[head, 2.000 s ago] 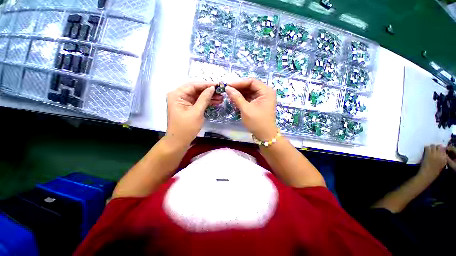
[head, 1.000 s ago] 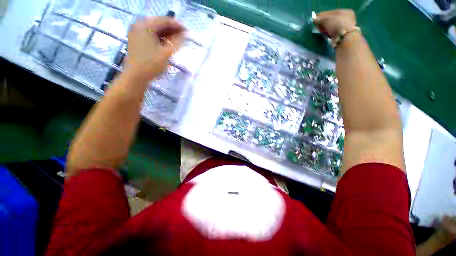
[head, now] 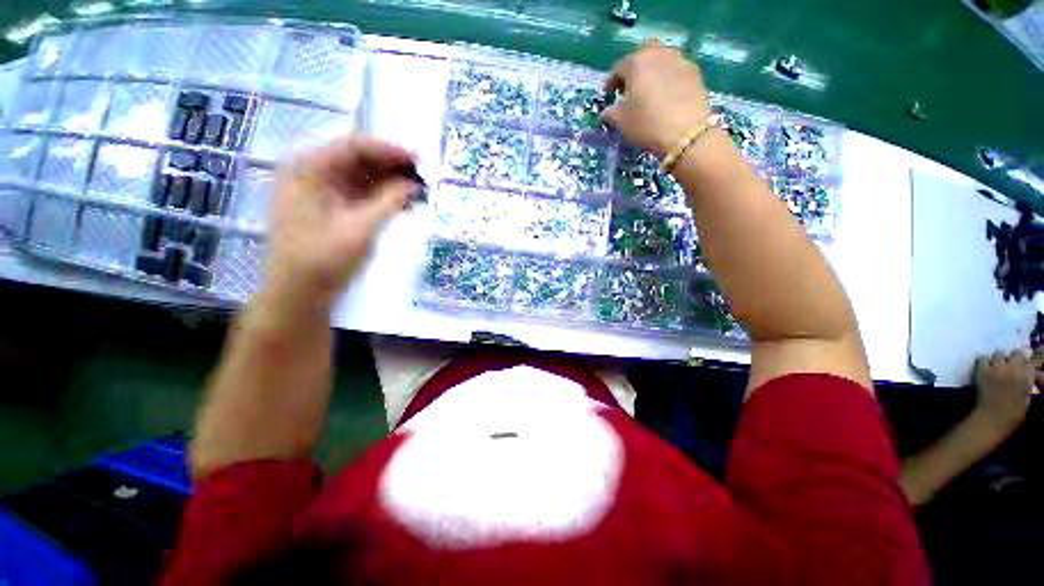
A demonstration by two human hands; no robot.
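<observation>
My left hand (head: 332, 212), slightly blurred, is between the trays and pinches a small black housing (head: 416, 183) at its fingertips. My right hand (head: 658, 97), with a beaded bracelet, reaches over the back of the right compartment tray (head: 521, 189). Its thumb and finger are slightly apart at the green and silver circuit boards; whether they grip one cannot be told. The tray's cells hold many of these boards. My right hand and forearm hide part of it. The left compartment tray (head: 258, 143) has black housings (head: 197, 183) in one column of cells.
The green conveyor belt (head: 710, 23) runs behind the trays, with small units (head: 790, 66) spaced along it. At the far right, another person's hand (head: 1007, 383) is beside a white sheet (head: 967, 275) with a black heap (head: 1017, 254). Blue bins (head: 149, 464) are below left.
My hands have parted from their earlier meeting point. My right hand went out over the belt, then came back to the right tray. My left hand has moved from the left tray with a housing.
</observation>
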